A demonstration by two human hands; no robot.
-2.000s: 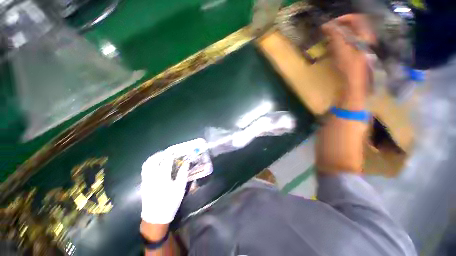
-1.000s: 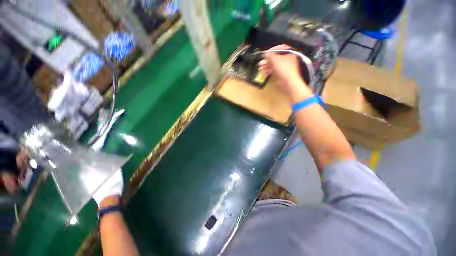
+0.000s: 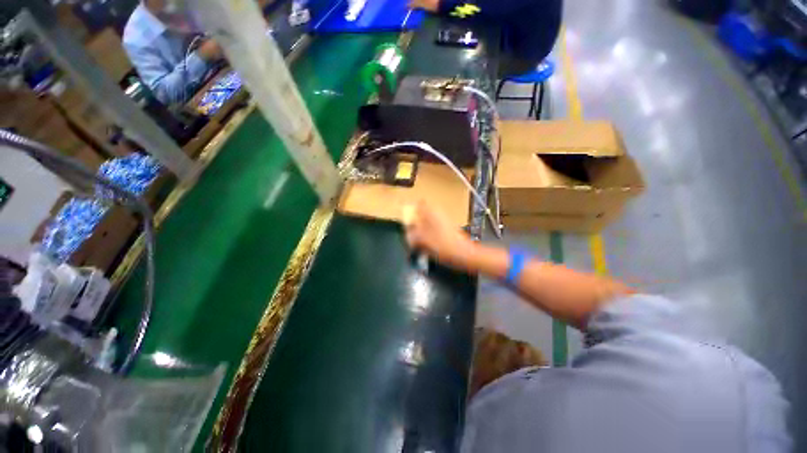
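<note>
My right hand [image 3: 426, 234] is bare, with a blue wrist strap [image 3: 516, 264], over the dark green bench [image 3: 380, 354] near the cardboard sheet's front edge. It is blurred, and I cannot tell whether it holds anything. The cardboard sheet [image 3: 372, 201] lies beyond the hand. On it is the yellowish square tip cleaner [image 3: 404, 170] in a dark holder. The black soldering station [image 3: 423, 128] stands behind, with a pale cable [image 3: 449, 163] curving from the holder area to the right edge. My left hand is out of the picture.
A green conveyor [image 3: 221, 212] runs left of the worn rail [image 3: 274, 323], with a pale post [image 3: 274, 97] beside it. The clear plastic hood [image 3: 168, 407] is at lower left. An open cardboard box [image 3: 557, 199] sits right of the bench. Other people are at the far end.
My right hand has moved from the soldering station area back toward me, over the bench. My left hand has left the picture. The view has shifted, showing more of the line's far end.
</note>
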